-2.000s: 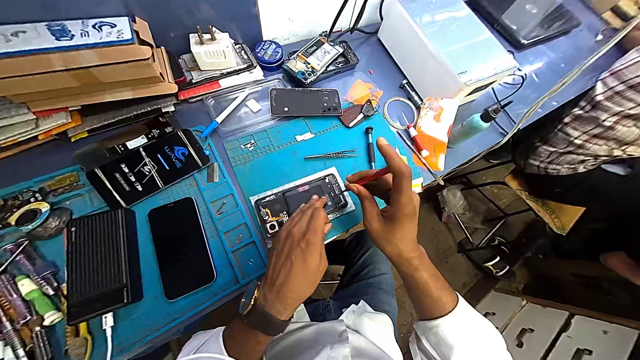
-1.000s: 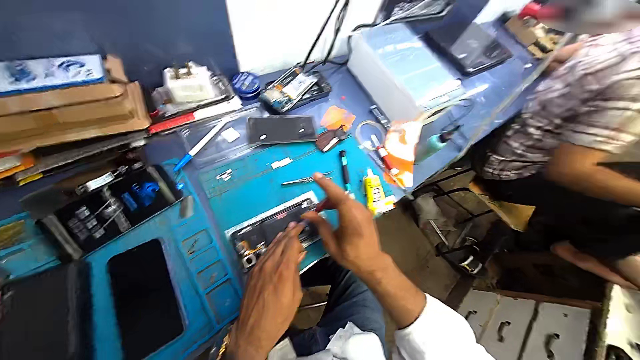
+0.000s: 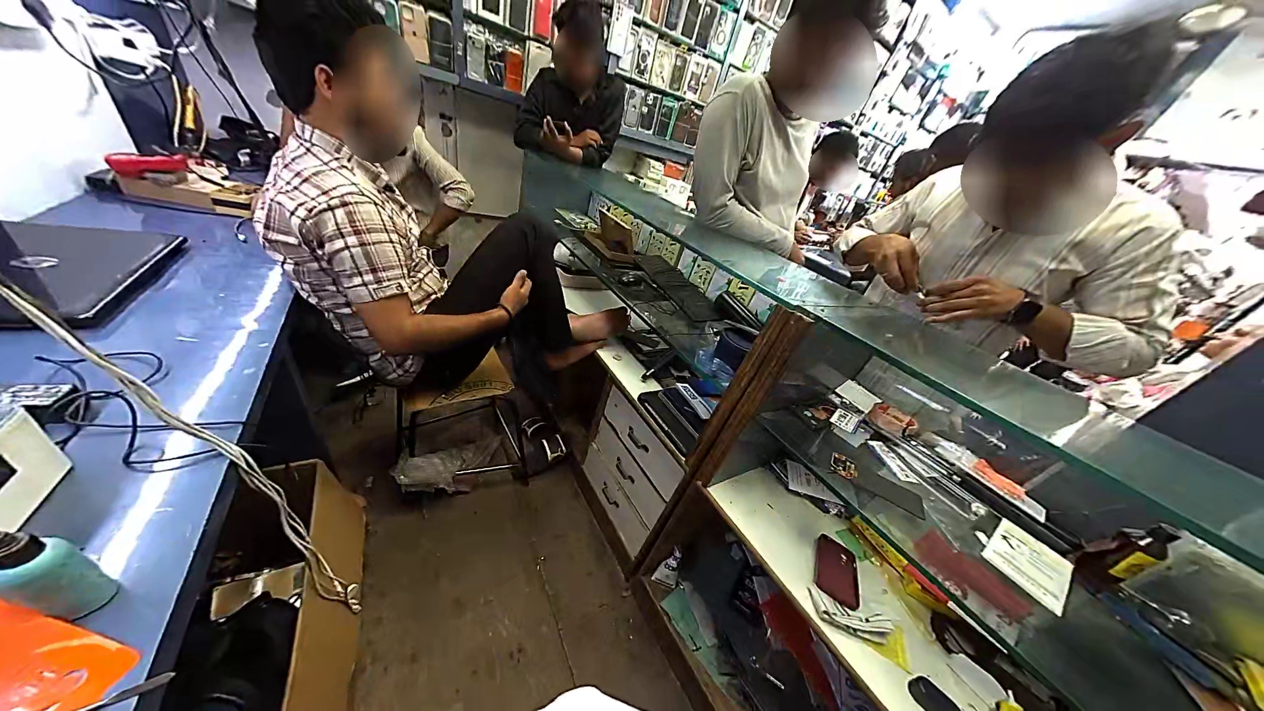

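Neither my left hand nor my right hand shows in the head view now. At the left runs the blue workbench, with a closed black laptop on it. Near its lower left corner stand a teal bottle and an orange packet, and a thin metal tool tip lies by the packet. A bit of white cloth shows at the bottom edge. The phone and the mat that my hands were at are out of view.
A seated person in a checked shirt is beyond the bench. A glass counter runs along the right, with people behind it. Beside the bench stands an open cardboard box; a pale cable hangs over the bench edge into it.
The view has swung far to the right and up, away from the mat. Both hands, earlier at the opened phone, have left the view.
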